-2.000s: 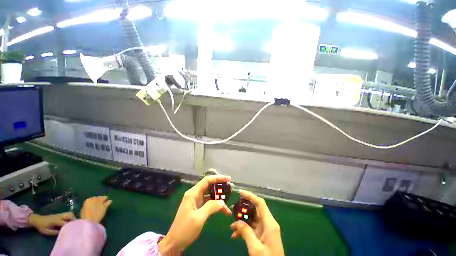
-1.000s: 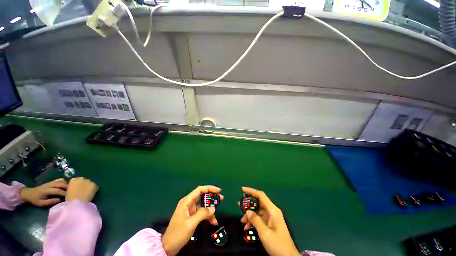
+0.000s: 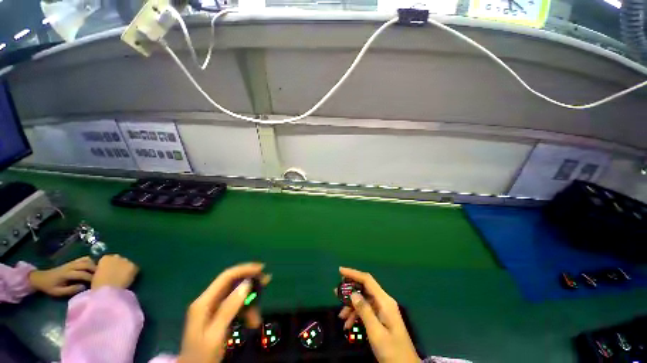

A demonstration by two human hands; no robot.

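My left hand [image 3: 220, 312] is blurred and pinches a small round dark watch body [image 3: 252, 292] with a green glow, above the left part of a black compartment tray. My right hand [image 3: 376, 319] holds another round watch body [image 3: 348, 290] with a lit face between thumb and fingers, above the tray's right part. The black tray [image 3: 326, 347] lies at the bottom centre. Several lit watches [image 3: 311, 334] sit in its row, with red, green and white marks. The tray's lower part is cut off by the picture's edge.
At left, another person's hands [image 3: 113, 271] rest near a metal cluster [image 3: 91, 239] and a grey instrument box [image 3: 27, 218]. A filled black tray [image 3: 170, 194] lies at the back left. At right are a blue mat [image 3: 496, 241] with several watches, stacked trays [image 3: 596, 216] and another tray [image 3: 614, 346].
The view has tilted down from the first frame. My left hand has moved left with its watch, uncovering more of the tray. My right hand has stayed nearly in place over the last second.
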